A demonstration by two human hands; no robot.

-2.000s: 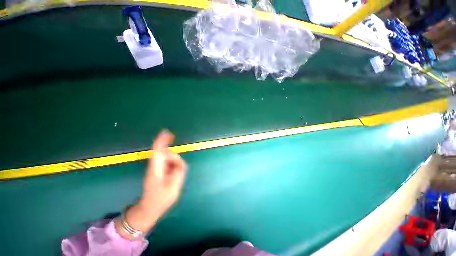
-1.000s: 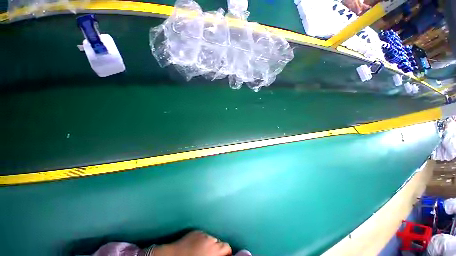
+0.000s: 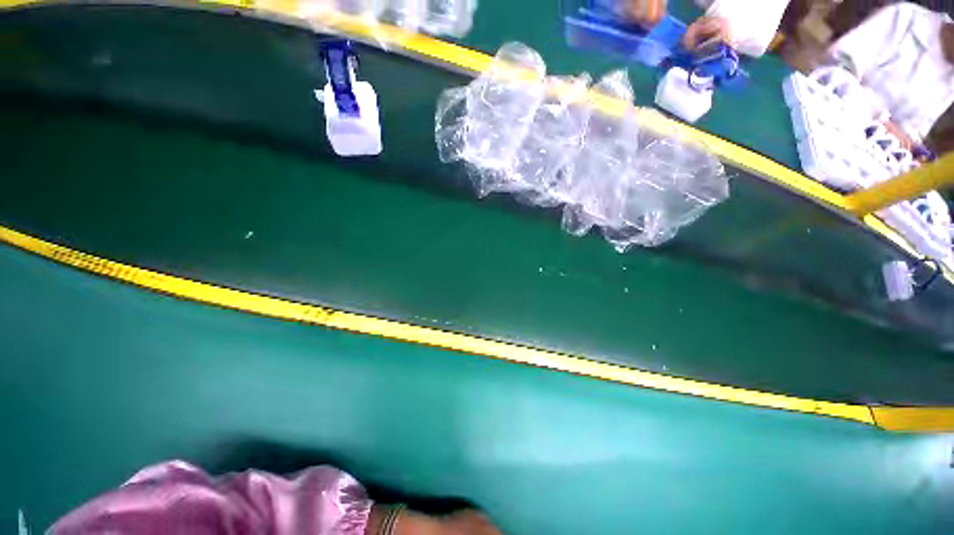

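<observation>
A white unit with a blue strap (image 3: 353, 117) lies on the dark green belt, upper left of centre. Crinkled clear plastic packaging (image 3: 586, 157) lies on the belt to its right and overlaps the far yellow edge. My left hand (image 3: 445, 522) is at the bottom edge, below a pink sleeve and a bracelet. It is dark and mostly cut off, so its fingers and anything in them are hidden. It is well away from the unit and the plastic. My right hand is out of the picture.
The near yellow belt edge (image 3: 450, 339) borders the green bench top (image 3: 314, 387). Across the belt, a person's hands (image 3: 708, 33) are at another white unit (image 3: 685, 94) with a blue strap, beside a blue tray (image 3: 617, 31). White trays (image 3: 826, 136) and a yellow post (image 3: 905, 188) are at right.
My left hand was raised over the near belt edge, then came down to the bench's bottom edge, where it now shows less. The view has turned, showing more of the far side and the other person's hands.
</observation>
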